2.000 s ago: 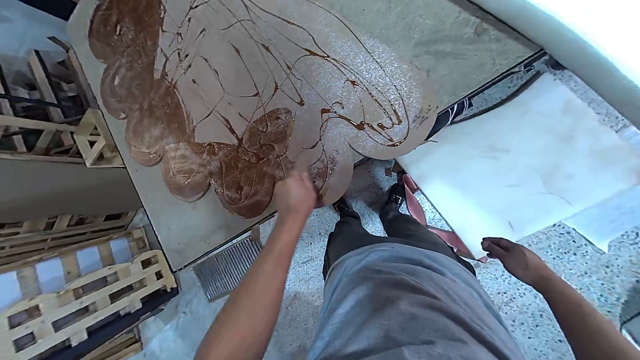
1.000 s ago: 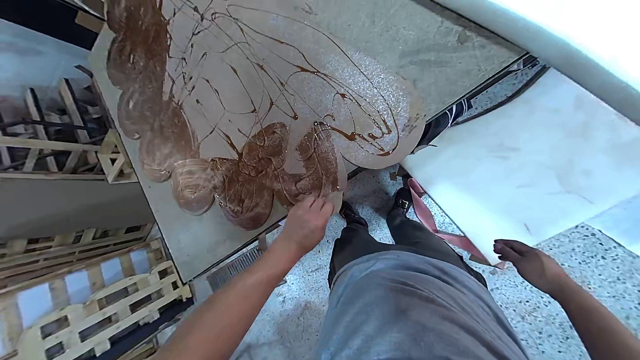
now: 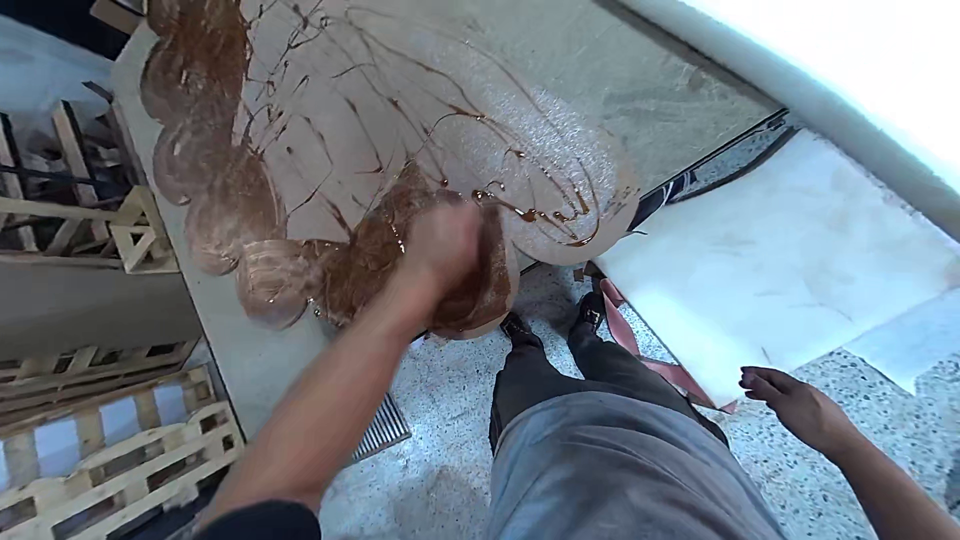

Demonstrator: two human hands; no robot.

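Observation:
A large scallop-edged panel [image 3: 322, 127] lies flat on a grey-topped table [image 3: 255, 367]. Glossy brown liquid is smeared over its left and near lobes and trails in thin strings across the pale middle. My left hand [image 3: 446, 236], blurred, is over the brown-coated near lobes. Whether it grips a tool cannot be told. My right hand [image 3: 799, 409] hangs at the right beside the corner of a large white sheet [image 3: 780, 247], fingers loosely curled, with no held object visible.
Wooden pallets [image 3: 135, 465] and a slatted wooden frame [image 3: 142, 229] stand at the left. A metal floor grate [image 3: 382, 427] is below the table's edge. Pink strips [image 3: 622, 326] hang by the white sheet, near my feet. A white surface [image 3: 862, 67] borders the upper right.
My left hand has moved from the panel's near edge inward over the coated lobes. The brown coat covers more of the near lobes than two seconds ago. My right hand stays at the right.

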